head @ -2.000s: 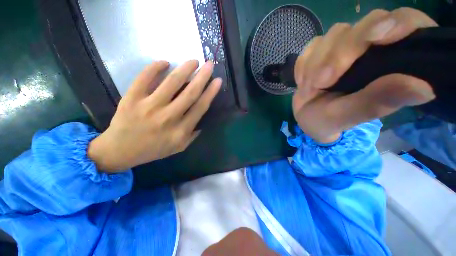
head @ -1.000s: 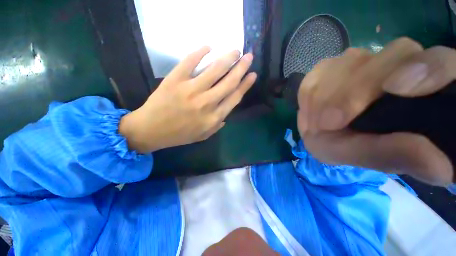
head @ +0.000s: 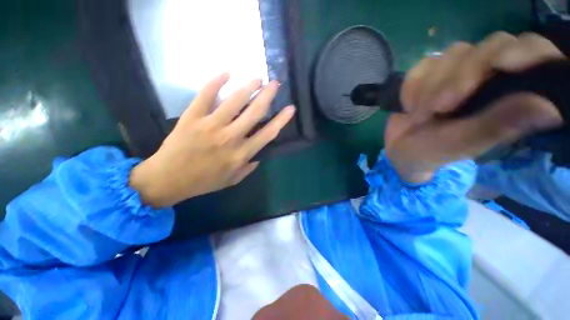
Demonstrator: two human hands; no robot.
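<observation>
The open device with its shiny silver-white plate [head: 200,44] lies in a black fixture tray [head: 115,69] at the upper left. My left hand [head: 209,140] rests on the near end of the device with its fingers spread, holding nothing. My right hand [head: 462,106] is closed around the black electric screwdriver [head: 390,92]. The screwdriver's nose and thin bit point left, over the round grey screw tray [head: 337,69]. Single screws are too small to tell. The strip along the plate's right edge is blurred.
The glossy dark green bench mat [head: 281,181] lies under the tray and dish. Another blue sleeve [head: 525,181] shows at the right edge. A pale grey-white surface [head: 519,250] is at the lower right. A dark object is at the upper right corner.
Since one second ago, the view has shifted, and the device and dish appear further left. The screwdriver's nose is now over the dish instead of at the tray's near right corner. My left hand stays on the device.
</observation>
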